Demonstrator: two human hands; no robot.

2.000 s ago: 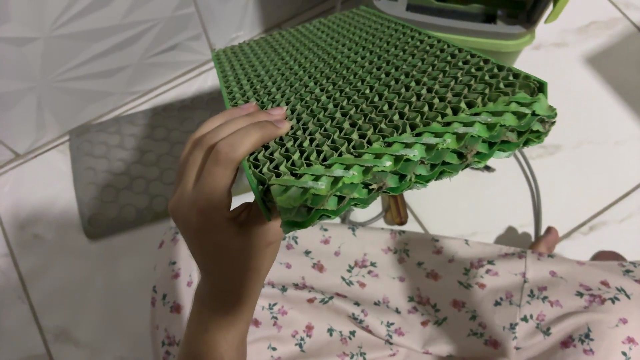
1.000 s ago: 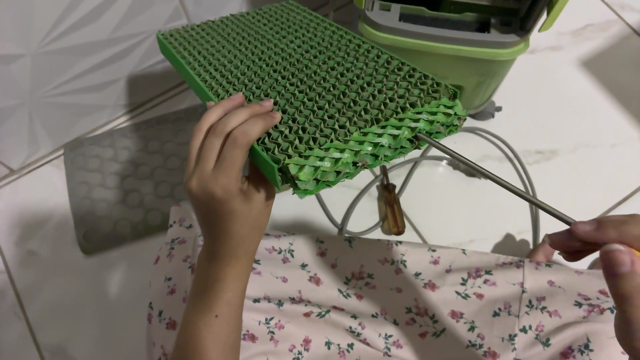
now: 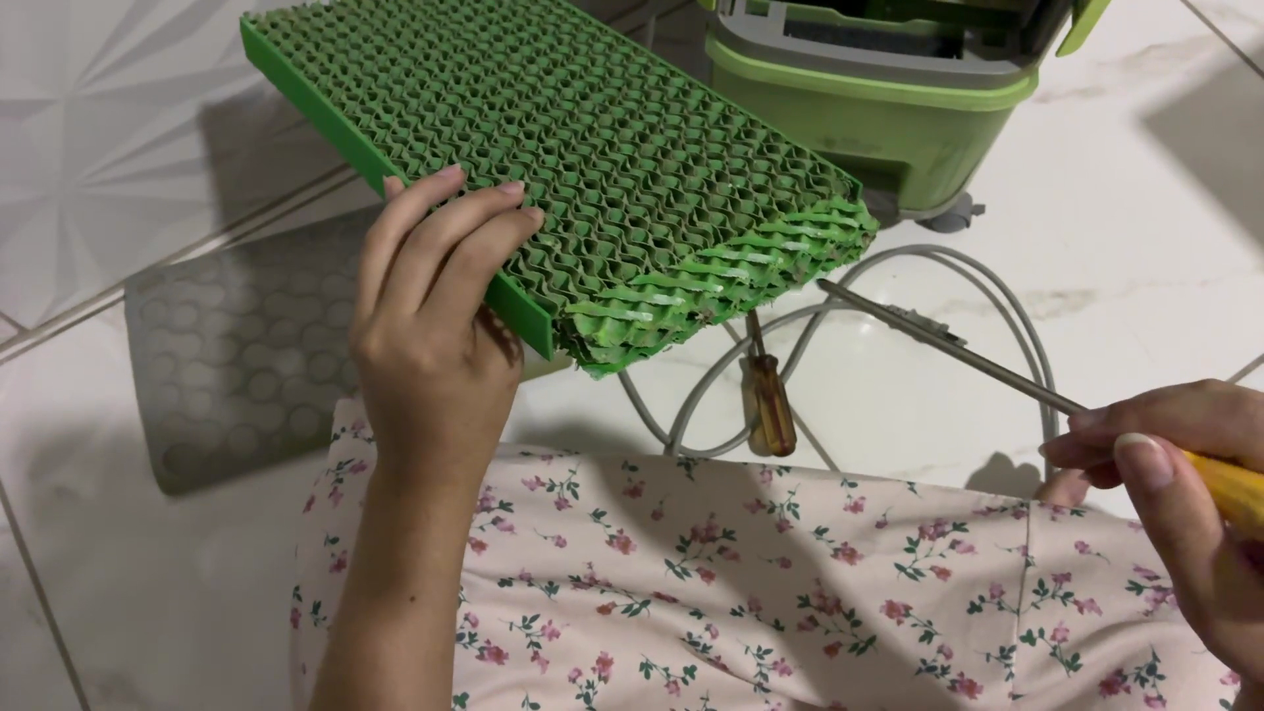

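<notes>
My left hand (image 3: 434,286) grips the left edge of a green honeycomb evaporative cooling pad (image 3: 583,148), its fingers on the upper face and the thumb hidden beneath. Dirt shows in the pad's cells, and its near end is ragged and brighter green. At the right, my right hand (image 3: 1175,494) holds a screwdriver with a yellow handle (image 3: 1224,484) and a long metal shaft (image 3: 958,346). The shaft's tip lies close to the pad's ragged end; whether they touch I cannot tell. A second screwdriver with an amber handle (image 3: 772,405) lies on the floor below the pad.
A green appliance base with a grey rim (image 3: 869,118) and a caster stands behind the pad. Grey cable (image 3: 1017,296) loops over the white tiled floor. A grey textured mat (image 3: 237,365) lies at left, beside a patterned white wall. Floral cloth (image 3: 741,573) covers my lap.
My right hand with the screwdriver, absent two seconds ago, came into view by one second ago. The shaft's tip then met the pad's ragged end; now it sits just off or beside it.
</notes>
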